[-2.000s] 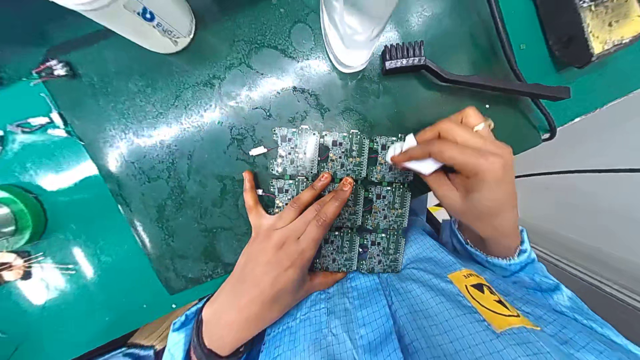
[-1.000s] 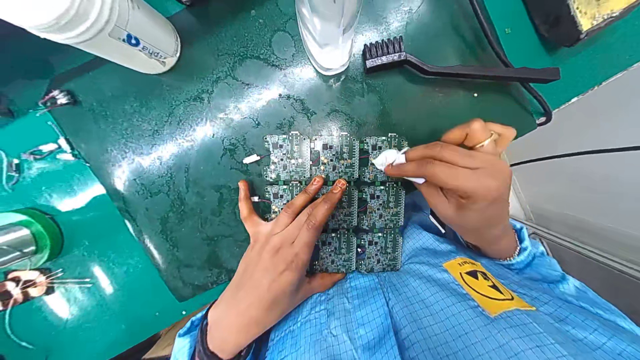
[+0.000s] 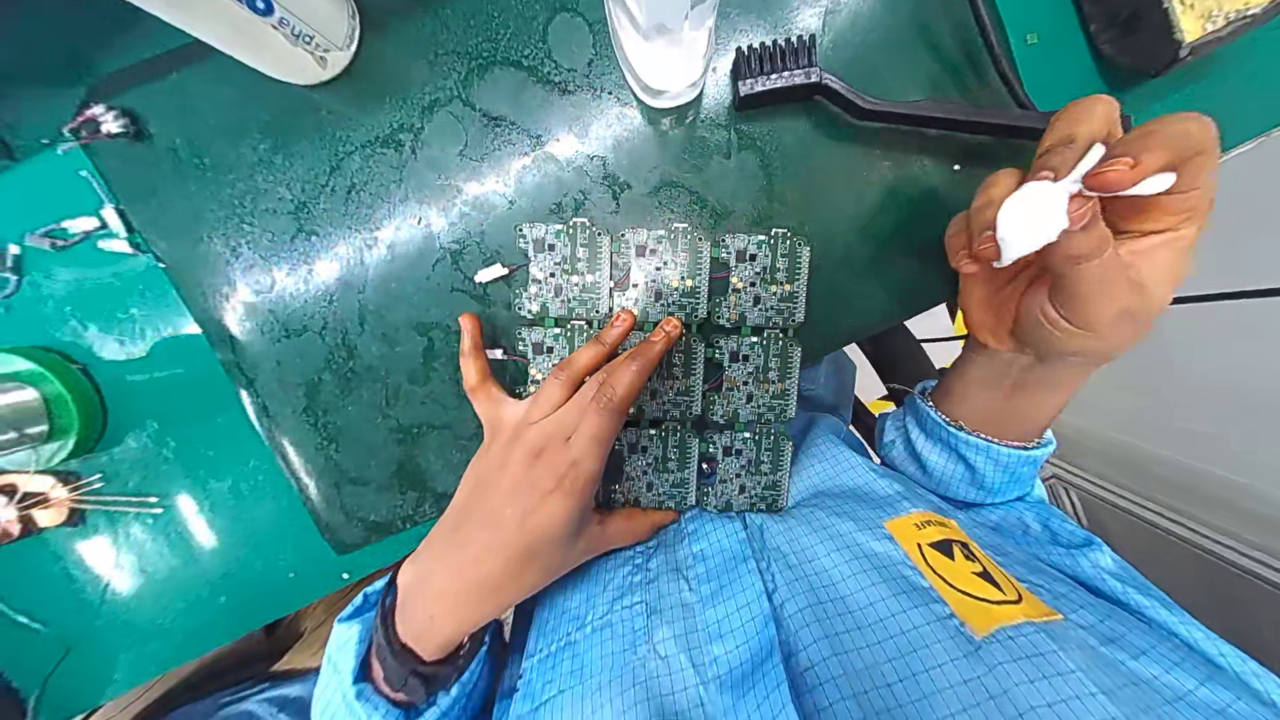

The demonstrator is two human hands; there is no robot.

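A panel of joined green circuit boards [image 3: 765,280] lies on the dark green mat, its near edge against the blue checked coat. My left hand [image 3: 550,440] rests flat over the panel's left and middle part with the fingers spread, hiding some boards. Small white connectors [image 3: 492,273] on short wires stick out at the panel's left side. Raised off the panel to the right, my right hand [image 3: 1080,240] pinches a crumpled white wipe [image 3: 1033,215] between thumb and fingers.
A black brush [image 3: 900,108] lies beyond the panel, beside a clear bottle [image 3: 665,50]. A white container [image 3: 290,30] stands at the back left. Farther left are a green tape roll [image 3: 75,405] and loose wired connectors [image 3: 75,230]. A black cable [image 3: 995,50] runs at the back right.
My right hand has lifted away from the upper right board and moved right, with the white wipe still in it. My left hand remains on the panel.
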